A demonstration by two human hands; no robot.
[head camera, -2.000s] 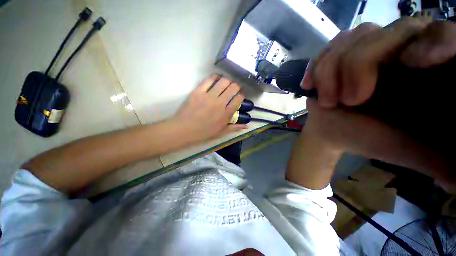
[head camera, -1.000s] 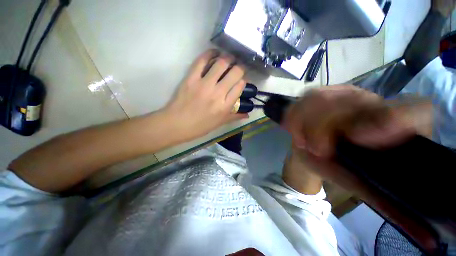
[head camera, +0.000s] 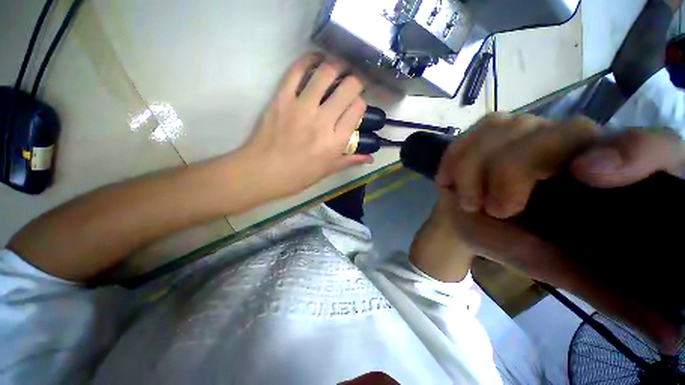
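Observation:
My left hand (head camera: 319, 124) is closed around a black plastic housing (head camera: 366, 141) at the bench's front edge; its two dark rounded ends and a bit of yellow label show past my fingers. Two thin cable leads (head camera: 413, 126) run from it to the right. My right hand (head camera: 503, 162) grips the thick black electric screwdriver (head camera: 424, 153), whose front end is close to the leads, right of the housing. The screwdriver bit cannot be made out. The silver screw feeder (head camera: 428, 45) stands behind, its front mechanism uncovered.
Another black housing (head camera: 30, 143) with two cables lies at the far left. A small dark pen-like tool (head camera: 477, 79) lies beside the feeder. A thin cord runs past it. A carton (head camera: 511, 284) and a fan (head camera: 616, 357) are below right. Another person's sleeve (head camera: 646, 105) shows at right.
My right hand and the screwdriver have moved from the feeder down to beside the housing's leads. My left hand still holds the housing. The view has shifted, showing more of the bench at right.

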